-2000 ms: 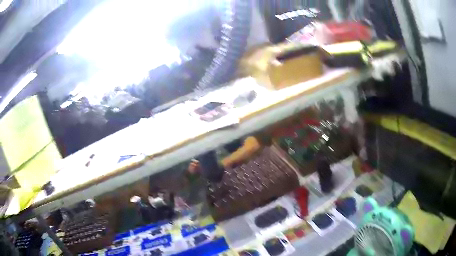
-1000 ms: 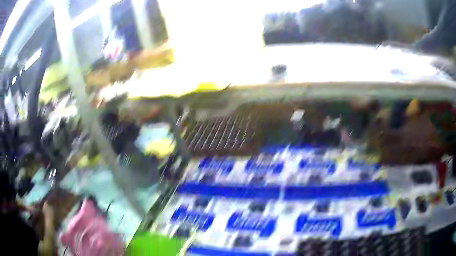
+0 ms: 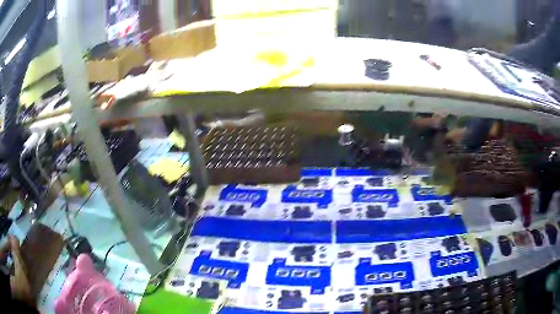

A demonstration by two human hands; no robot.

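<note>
Neither of my hands is in view. Blue-and-white printed sheets [image 3: 264, 228] cover the bench in front of me. A dark partitioned tray [image 3: 451, 302] with small parts in its cells is cut off by the bottom edge at the right. Another partitioned tray [image 3: 252, 147] with rows of shiny parts stands at the back left of the sheets. A small silver-white spool [image 3: 346, 134] stands at the back centre, with a blurred metallic fixture [image 3: 394, 149] beside it.
A long white shelf [image 3: 423, 86] on posts crosses above the bench. A slanting pale post [image 3: 104, 153] stands at left. A pink fan [image 3: 91, 289] is at lower left. Another person's hand [image 3: 18, 270] shows at the left edge by a brown piece.
The view first swung left, away from the green fan and red item, then settled and sharpened. The bottom-right tray shows more clearly. No hand of mine appears in any frame.
</note>
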